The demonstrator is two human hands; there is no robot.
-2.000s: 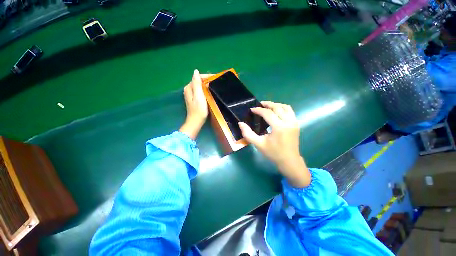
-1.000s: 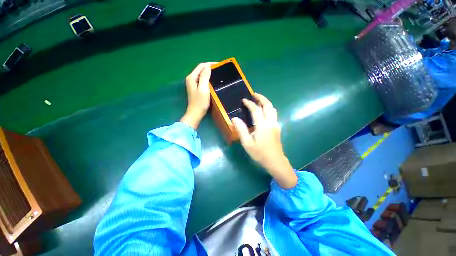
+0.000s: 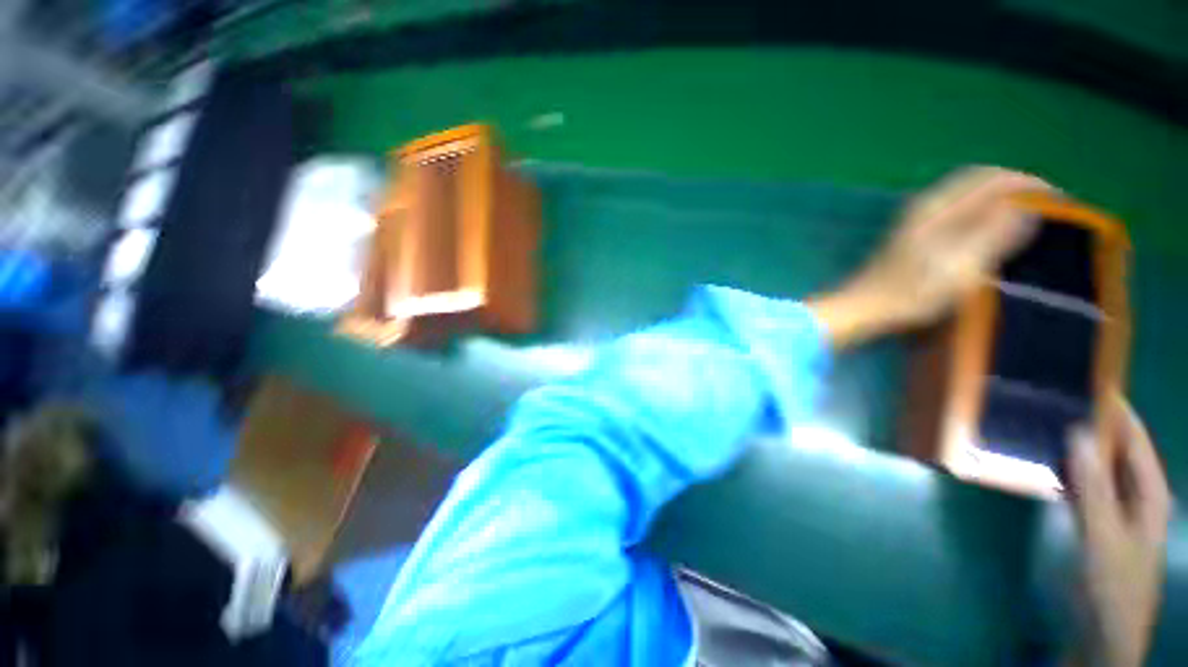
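Observation:
An orange frame stack (image 3: 967,378) stands on the dark-green bench at the right of the blurred view. A glossy black phone unit (image 3: 1045,341) lies inside its top rim, with pale reflections across it. My left hand (image 3: 932,248) lies against the stack's upper left side, its fingertips at the top rim. My right hand (image 3: 1123,502) is at the lower right corner of the stack, fingers up along its side, partly cut off from the sleeve down. Whether the fingers press on the glass is too blurred to tell.
A ribbed orange frame stack (image 3: 515,254) stands on the bench at left, with a lower orange one beside it. A white block (image 3: 317,235) and a long dark object (image 3: 215,215) lie farther left. A brown box (image 3: 293,456) is below the bench edge. A small pale scrap lies beyond.
The view has swung left, so the loaded stack now shows at the right and more stacks show at left. My right hand has moved from the glass to the stack's lower right corner.

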